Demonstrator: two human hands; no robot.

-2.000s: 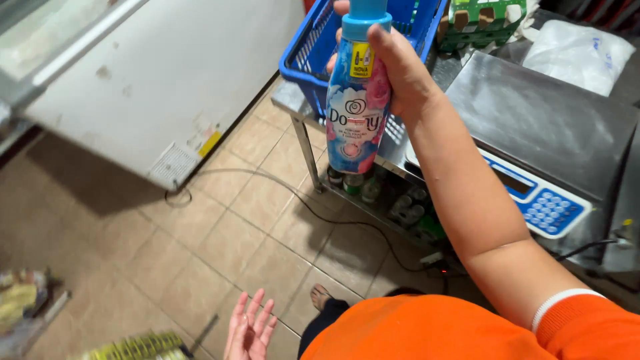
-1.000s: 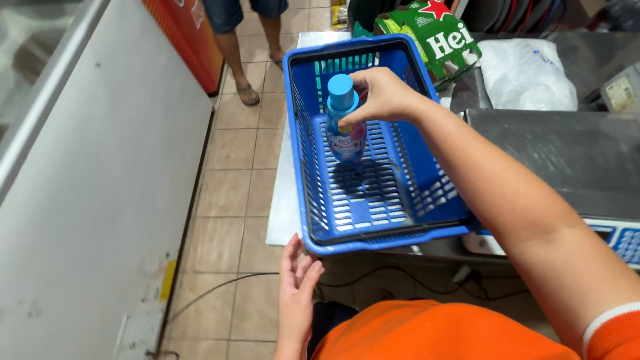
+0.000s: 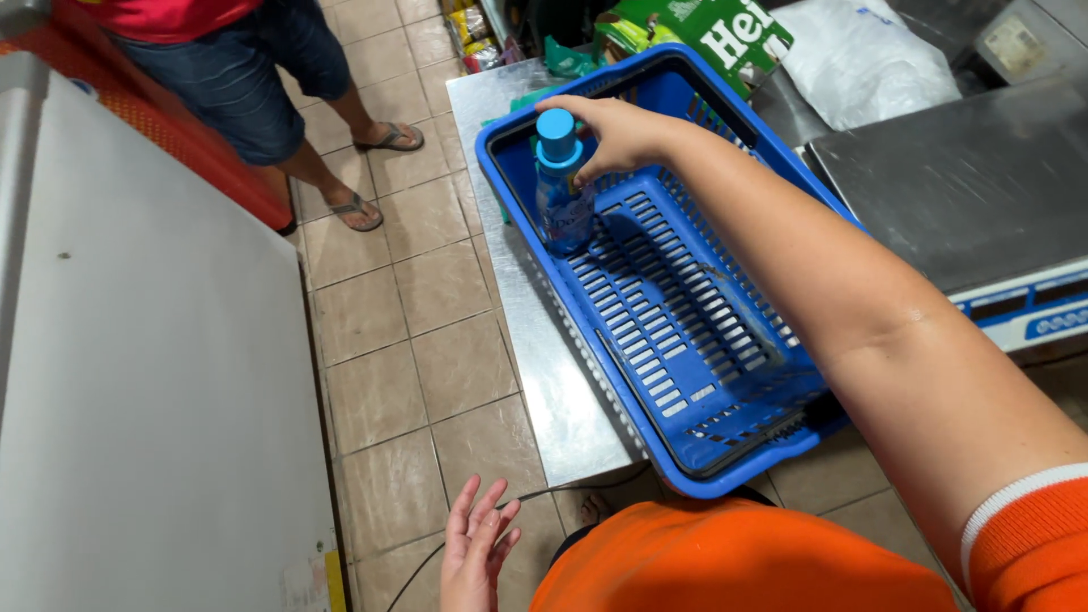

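A blue plastic shopping basket [image 3: 671,476] stands on a metal counter. Inside it, at its far left corner, a Downy fabric softener bottle [image 3: 564,200] with a blue cap stands upright. My right hand [image 3: 616,136] reaches over the basket with thumb and fingers around the bottle's neck and shoulder; some fingertips are hidden behind the bottle. Below and left of the basket, my left hand [image 3: 483,544] is held in the air over the floor, fingers apart, holding nothing.
A metal counter edge [image 3: 561,425] runs along the basket's left side. A Heineken carton [image 3: 714,38] and white plastic bags [image 3: 858,64] lie behind it, with a scale [image 3: 960,187] at right. A white freezer [image 3: 153,340] is at left; another person [image 3: 255,76] stands beyond.
The bottle was held up outside the basket two seconds ago; now it stands inside, at the far left corner. My left hand has moved away from the basket's near rim. The view has shifted.
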